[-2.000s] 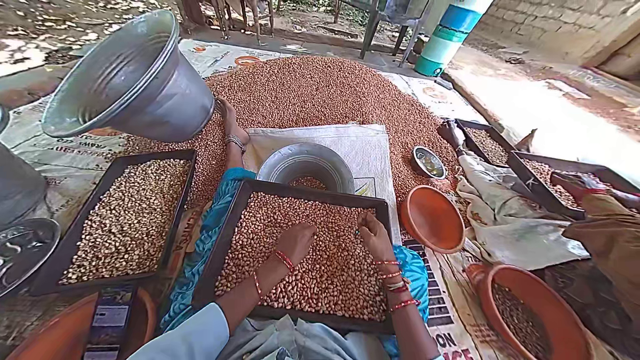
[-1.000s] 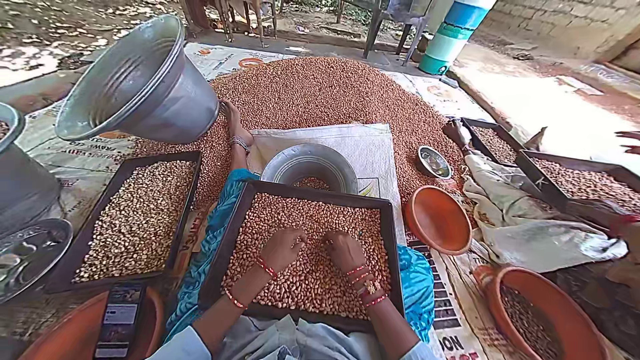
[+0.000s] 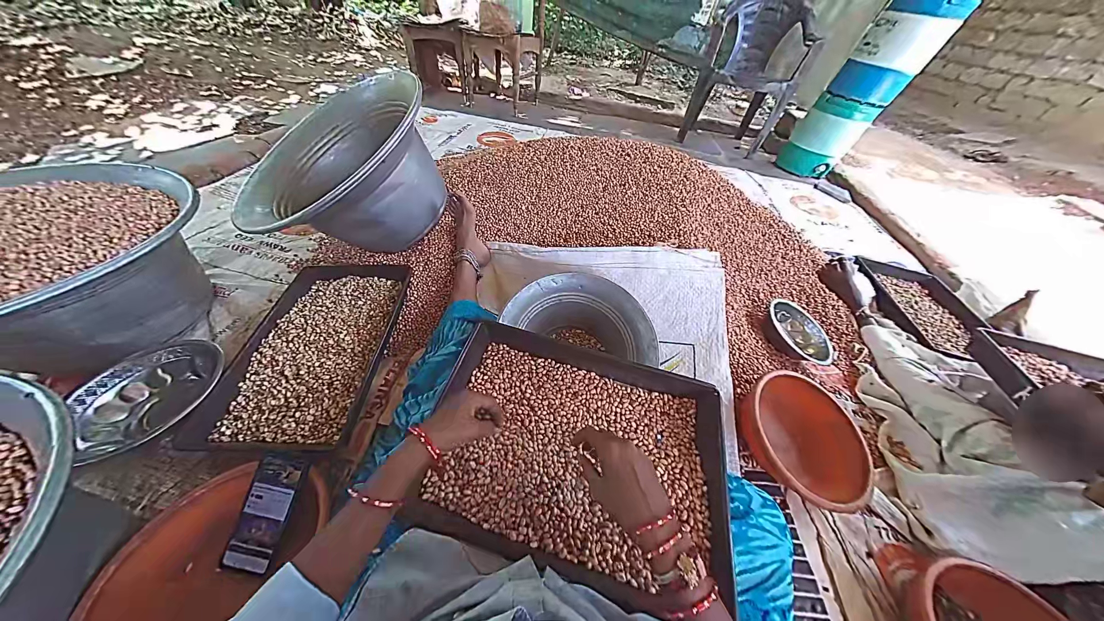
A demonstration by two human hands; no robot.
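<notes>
A dark rectangular tray (image 3: 723, 483) rests on my lap, filled with reddish-brown nuts or seeds (image 3: 552, 405). My left hand (image 3: 457, 418) is over the tray's left side, fingers curled; whether anything is in it cannot be told. Over the middle right of the tray, my right hand (image 3: 617, 474) has its thumb and fingers bent close above the nuts, its fingertips partly hidden. Just beyond the tray stands a round metal basin (image 3: 617, 315) with some nuts inside. A second dark tray (image 3: 289, 297) of paler nuts lies at the left.
A large nut heap (image 3: 595, 190) spreads ahead, with a tilted metal tub (image 3: 388, 194) beside it. Clay bowls (image 3: 806, 440), a small metal bowl (image 3: 800, 332) and a phone (image 3: 263, 513) on a clay basin surround me. At right are another person's hand (image 3: 849, 280) and more trays.
My hands, close together over the tray a second ago, are farther apart, the left one now nearer the tray's left edge. The view has shifted, showing more of the nut-filled tub at left.
</notes>
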